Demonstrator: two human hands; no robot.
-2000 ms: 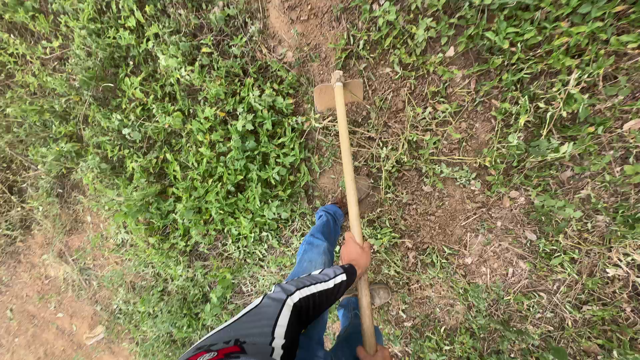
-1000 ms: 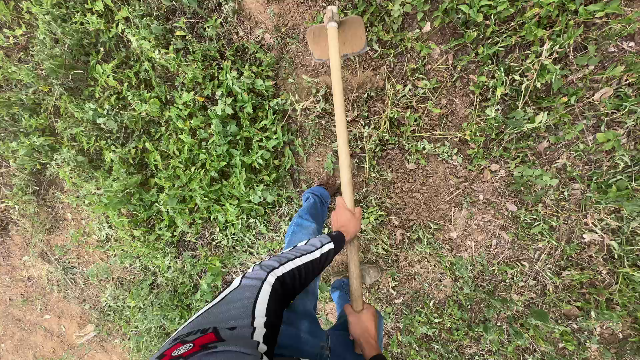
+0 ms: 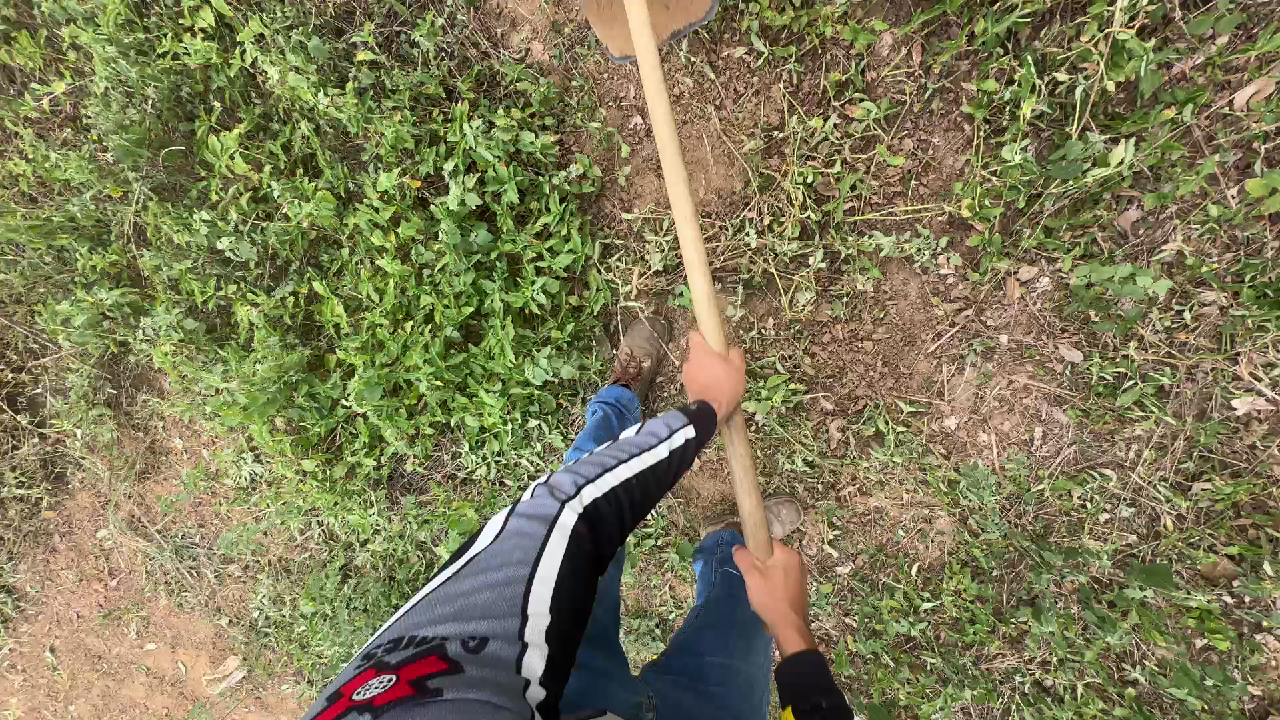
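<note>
A hoe with a long wooden handle (image 3: 690, 215) runs from the top of the view down to the lower middle. Its broad metal blade (image 3: 612, 25), coated with brown soil, is partly cut off by the top edge. My left hand (image 3: 713, 375) wraps around the handle at mid-length, in front of the boots. Closed on the butt end of the same handle is my right hand (image 3: 776, 590), lower and a little to the right. Whether the blade touches the ground cannot be told.
Dense low green weeds (image 3: 400, 260) cover the ground at left. Bare soil with cut stems and dry leaves (image 3: 900, 350) lies at right, with more weeds beyond. My boots (image 3: 642, 350) stand on either side of the handle. A sandy patch (image 3: 110, 620) shows at lower left.
The hoe blade has moved up toward the top edge and partly out of view. Both hands stay on the handle. My right hand, mostly cut off two seconds ago, now shows fully.
</note>
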